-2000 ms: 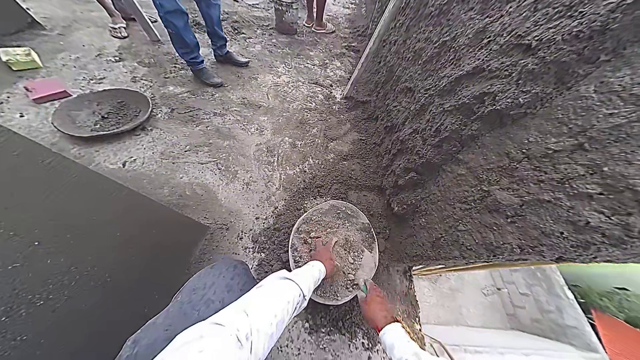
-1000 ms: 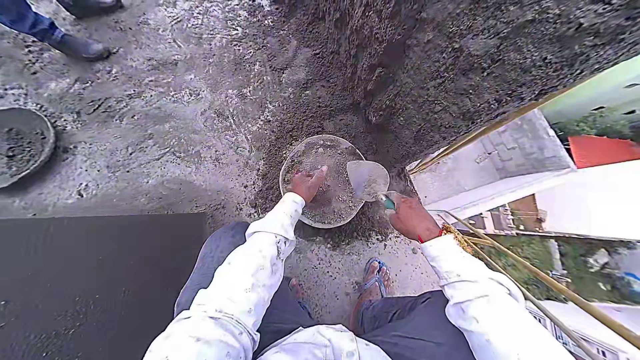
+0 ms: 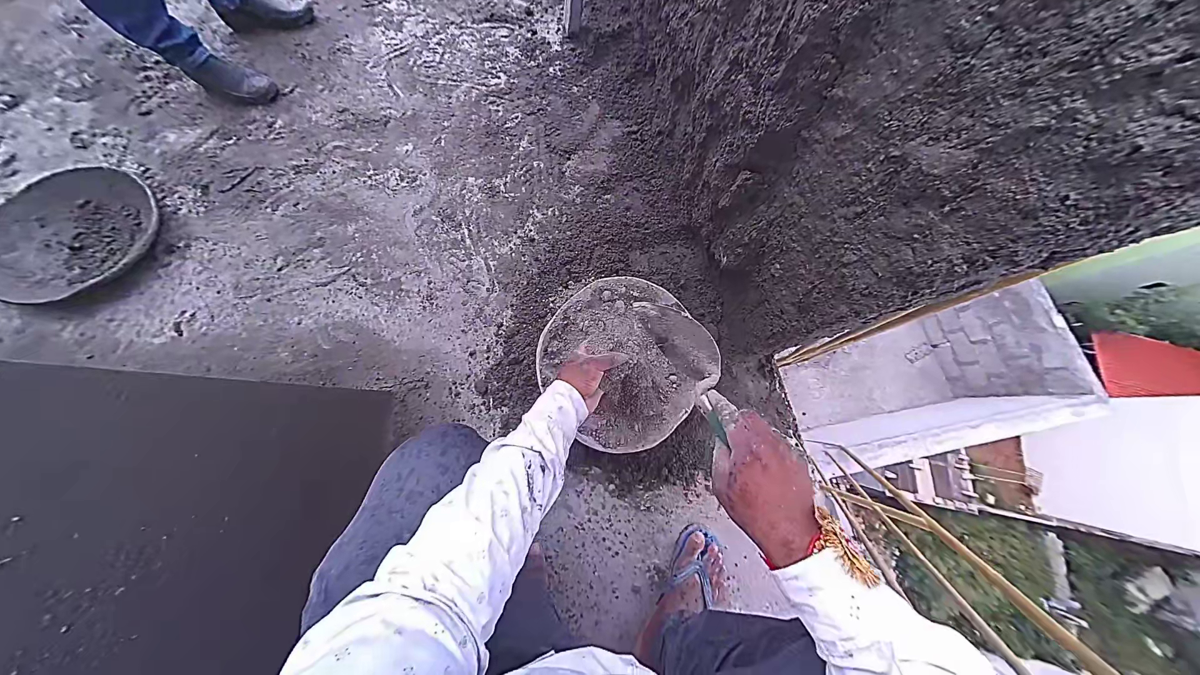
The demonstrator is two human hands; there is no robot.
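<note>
A round pan [image 3: 619,441] of grey mortar mix [image 3: 633,375] rests on the floor in front of me, close to the foot of the rough wall. My left hand [image 3: 586,372] is at the left part of the pan, against the mix, its fingers partly spread. My right hand [image 3: 764,483] grips the green handle of a trowel [image 3: 680,342] at the pan's right edge. The trowel's blade lies over the right side of the mix, coated in grey. Loose mortar is scattered around the pan.
Rough mortar-coated wall [image 3: 937,159] rises at right. Beyond the floor's edge are bamboo poles [image 3: 984,572] and lower buildings. A second pan [image 3: 141,234] with some mortar lies at left, a smooth dark slab [image 3: 178,506] nearer. A person's boots [image 3: 230,80] stand at upper left.
The trowel blade, out over the pan's right rim a second ago, is now over the mix inside. My left hand stays at the pan. The view has shifted and tilted down since the first frame.
</note>
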